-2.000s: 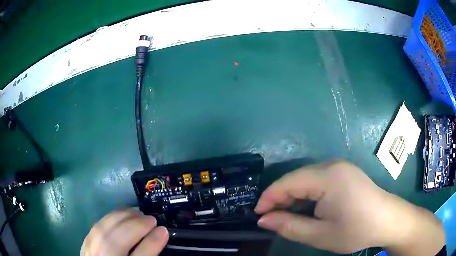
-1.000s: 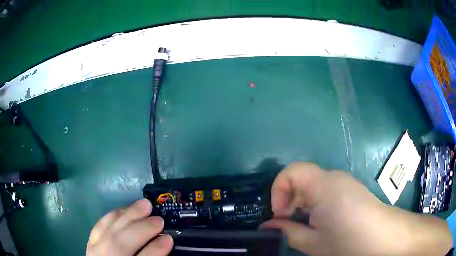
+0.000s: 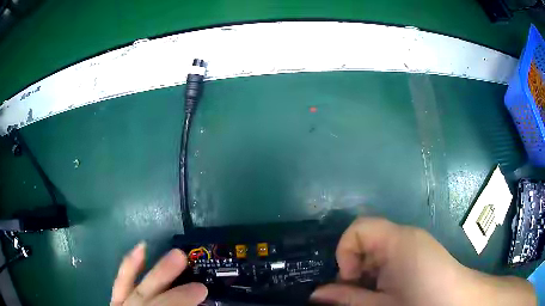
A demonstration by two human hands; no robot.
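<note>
A black circuit board [image 3: 287, 272] sits in its black rear housing [image 3: 287, 230] at the bottom centre, with two orange blocks, white connectors and coloured wires at its left corner. The unit's black cable [image 3: 184, 155] runs up from the housing to a round connector on the white strip. The near part of the unit is dark and cut off by the lower edge. My left hand [image 3: 158, 281] rests with its fingers on the unit's left end. My right hand [image 3: 388, 263] is at the right end, thumb and fingers curled round the edge; what its fingertips hold is hidden.
A cream card [image 3: 489, 209] with small strips lies at the right, beside another black board unit [image 3: 528, 221]. A blue basket [image 3: 526, 113] with rubber bands stands at the upper right. Another black unit [image 3: 36, 218] with a cable lies at the left. A white strip [image 3: 299, 48] crosses behind.
The unit sits lower in view, and the pale line on its near part has left view. My left fingers have spread over its left corner. My right hand stays at the right end.
</note>
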